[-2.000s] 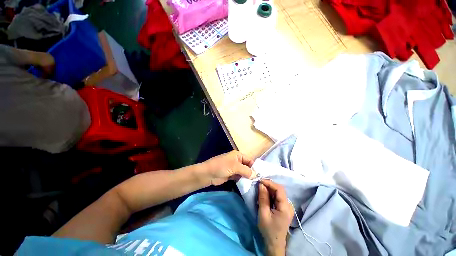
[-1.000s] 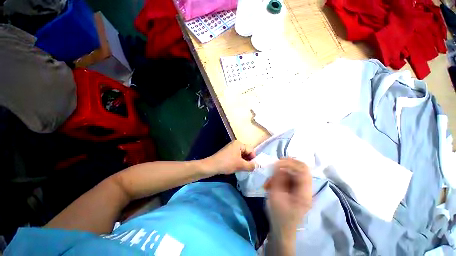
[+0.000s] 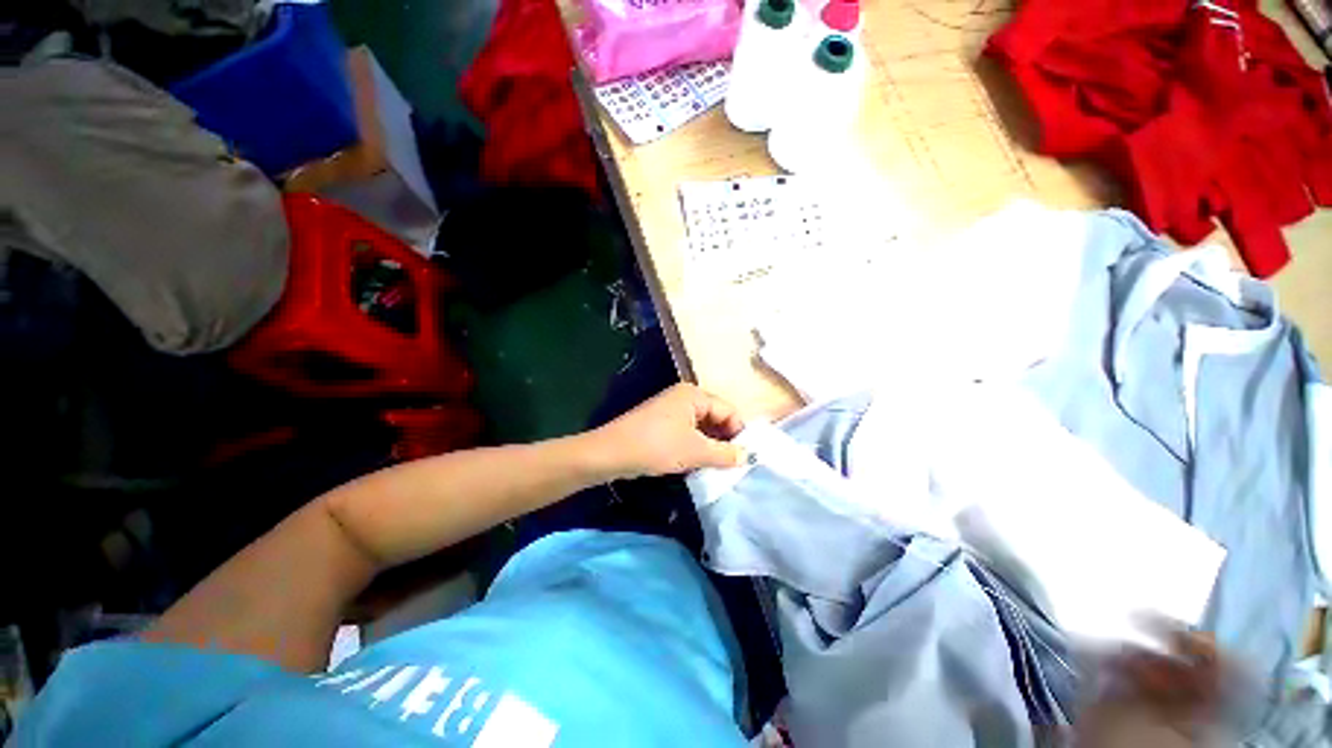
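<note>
My left hand (image 3: 675, 434) pinches the white edge of the light grey-blue garment (image 3: 840, 563) at the table's near edge. A small dark dot, perhaps a snap or button (image 3: 751, 459), shows on the cloth by my left fingertips. My right hand (image 3: 1161, 687) is blurred at the lower right, over the garment; its fingers look bunched, but whether it holds anything cannot be told. No needle or thread can be made out. A white panel (image 3: 1081, 512) lies over the grey cloth, partly washed out by glare.
On the wooden table (image 3: 716, 344) are a dotted card (image 3: 730, 219), another card (image 3: 657, 100) under a pink pack (image 3: 657, 37), white thread cones (image 3: 818, 110) and red garments (image 3: 1169, 117). A red stool (image 3: 358, 314), a blue bin (image 3: 278, 95) and a person's grey clothing (image 3: 146, 205) are at left.
My right hand has moved from beside my left fingertips far out to the lower right. My left hand still holds the cloth edge. The view has shifted slightly.
</note>
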